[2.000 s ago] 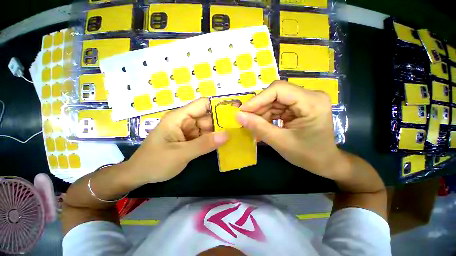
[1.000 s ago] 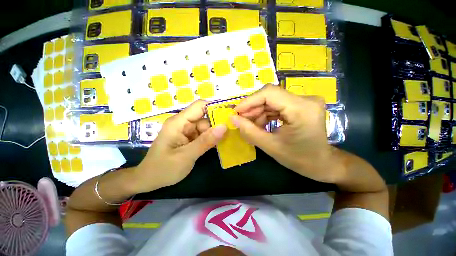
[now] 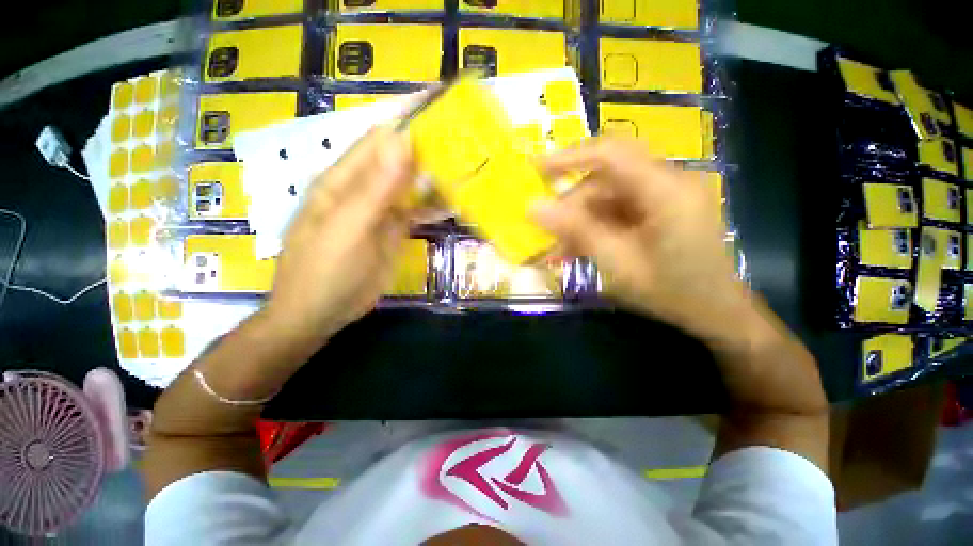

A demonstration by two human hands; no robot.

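Note:
A yellow phone-sized part (image 3: 482, 171) is held tilted above the tray, blurred by motion. My left hand (image 3: 347, 219) grips its left edge. My right hand (image 3: 640, 224) is at its lower right edge, fingers bent and blurred; whether they touch the part is hard to tell. A white sticker sheet (image 3: 280, 149) with small holes and yellow rounded squares lies behind the hands, partly hidden by them. Under it, the clear blister tray (image 3: 450, 303) holds yellow parts in pockets; left ones show camera cutouts, right ones a square outline.
A stack of sticker sheets (image 3: 142, 203) with yellow squares lies at left. A white cable plug (image 3: 53, 145) is beyond it. A pink fan (image 3: 48, 453) stands lower left. A dark tray (image 3: 843, 139) of yellow parts is at right, with a brown box (image 3: 886, 453) below.
The yellow part has moved up and away from me and turned to a slant. Both hands rose with it, and my right fingers shifted from its camera end to the lower right edge.

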